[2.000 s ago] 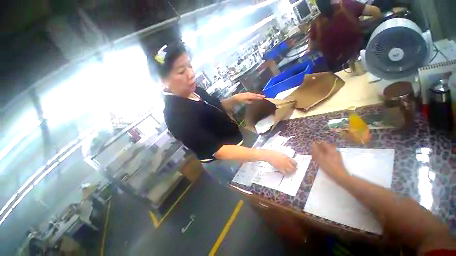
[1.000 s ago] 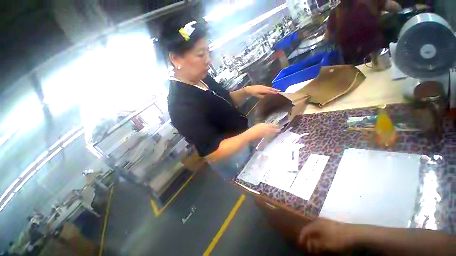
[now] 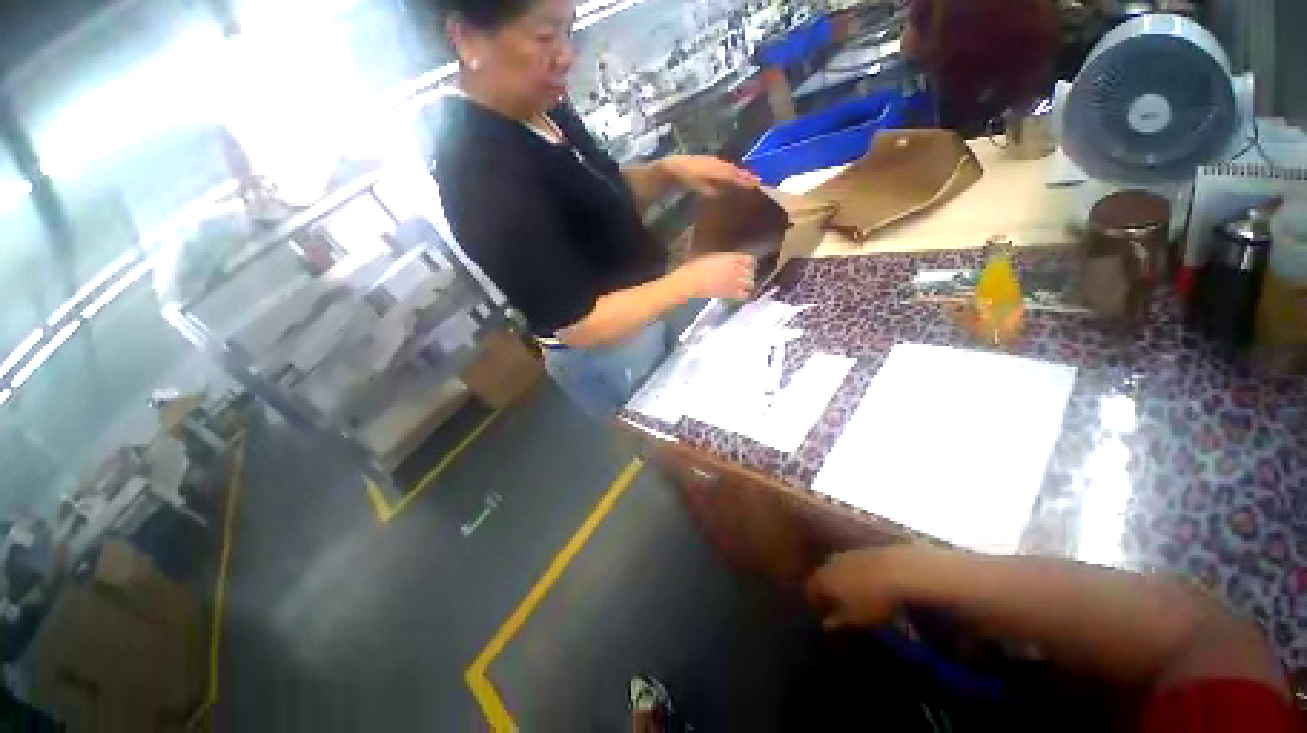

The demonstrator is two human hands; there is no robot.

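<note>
A large white sheet (image 3: 946, 437) lies flat on the leopard-print desk cover. Several white paper slips (image 3: 760, 380) lie in an uneven spread to its left. My left hand (image 3: 857, 587) is in front of the desk's front edge, below the large sheet and off the papers. Its fingers point down and look curled; whether they hold anything is unclear. My right hand is out of the picture. The standing person's near hand (image 3: 720, 274) is at a dark brown panel or pouch (image 3: 738, 229), beside a kraft folder (image 3: 903, 183).
A yellow-orange bottle (image 3: 998, 298), brown lidded jug (image 3: 1127, 251), dark flask (image 3: 1236, 272) and white fan (image 3: 1154, 103) stand on the desk. A blue bin (image 3: 824, 133) is at the far end. A person in black (image 3: 538, 215) stands at left. Yellow lines mark the floor.
My left hand has moved off the large sheet to in front of the desk edge. The standing person's near hand has lifted from the slips to the brown panel. The view has shifted.
</note>
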